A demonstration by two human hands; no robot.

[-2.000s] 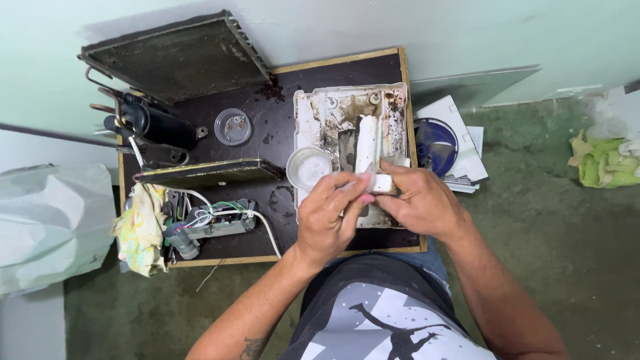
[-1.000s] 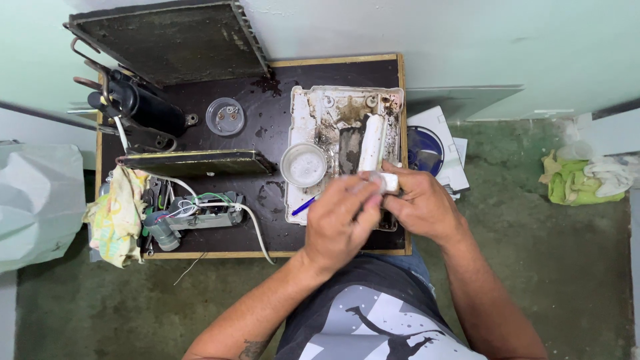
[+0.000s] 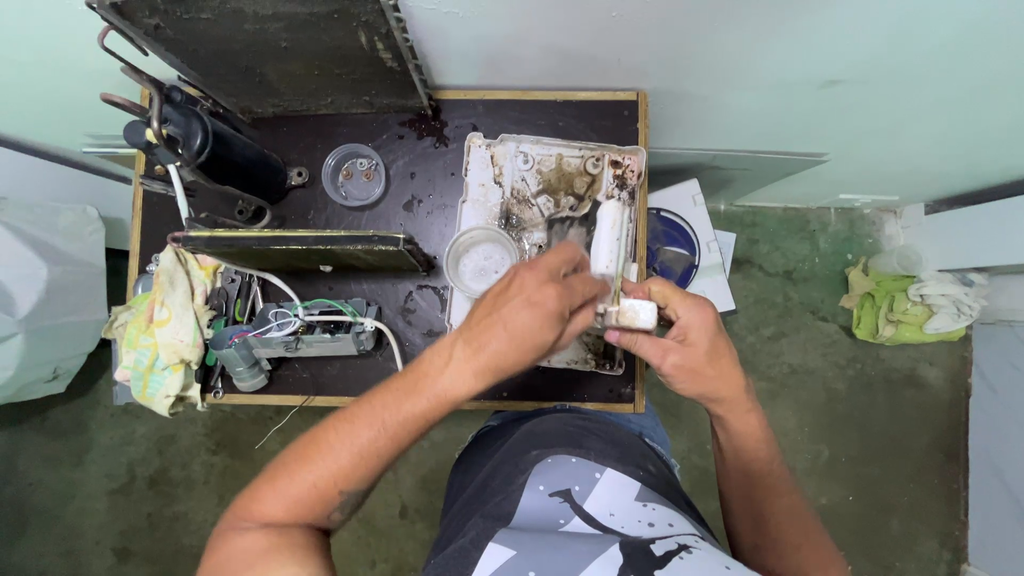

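My right hand grips the lower end of a long white plastic part, whose blocky white end sticks out between thumb and fingers. Over the part's left side is my left hand, blurred, its fingers bent; whether it holds something cannot be made out. Beneath both lies a dirty white plastic base tray with brown grime. A round tub of whitish liquid stands at the tray's left edge, beside my left hand.
Left on the dark table are a black compressor, a clear dish of small parts, a finned panel, a large finned coil, a wired grey module and a cloth. A blue round object lies right.
My left hand has moved off the part's lower end, up and left along it. My right hand keeps its hold. The blue pen-like thing seen on the tray a second ago is out of sight.
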